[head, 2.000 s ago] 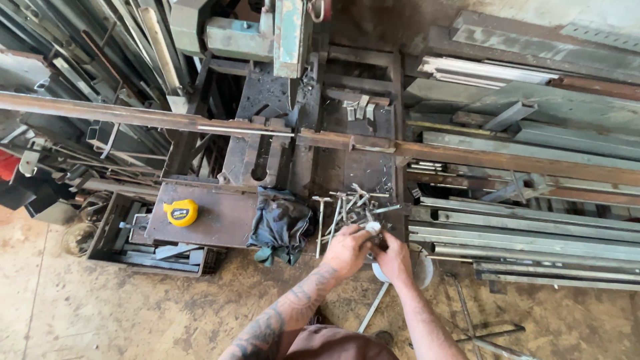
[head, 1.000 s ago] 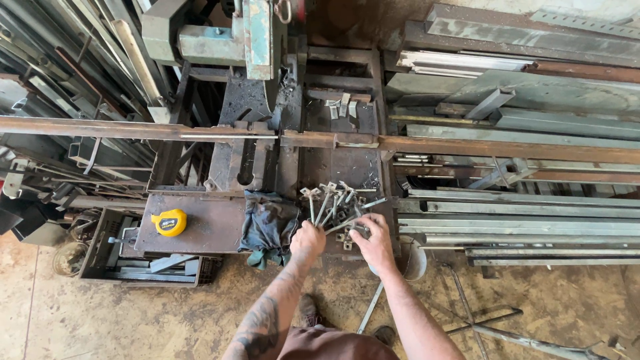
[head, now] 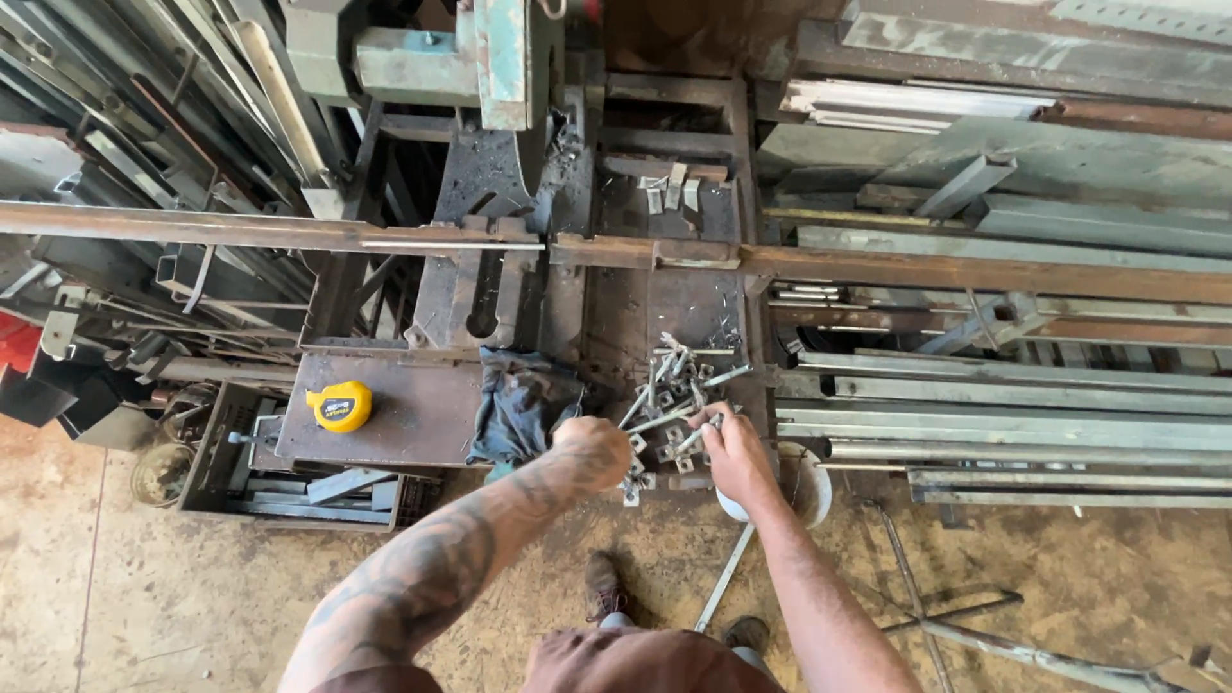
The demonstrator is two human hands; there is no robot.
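A pile of small metal rods with square tabs [head: 664,377] lies at the front right of the steel saw bench [head: 385,443]. At the pile's left side is my left hand [head: 594,450], fingers curled; what it holds, if anything, is hidden. My right hand [head: 733,445] pinches one of the metal rods [head: 695,438] at the pile's right side. A dark crumpled cloth [head: 525,409] lies just left of my left hand. Farther left on the bench rests a yellow tape measure [head: 343,406].
A cut-off saw [head: 502,67] stands over the bench, beyond a long rusty steel bar [head: 866,272]. Small metal offcuts [head: 677,188] lie behind the bar. Below are a crate of metal pieces [head: 289,515] and a white bucket [head: 816,496]. Steel lengths [head: 1011,419] are stacked at right.
My hands were together at the pile two seconds ago and are now apart, the left on its left side, the right on its right. More of the pile shows between them.
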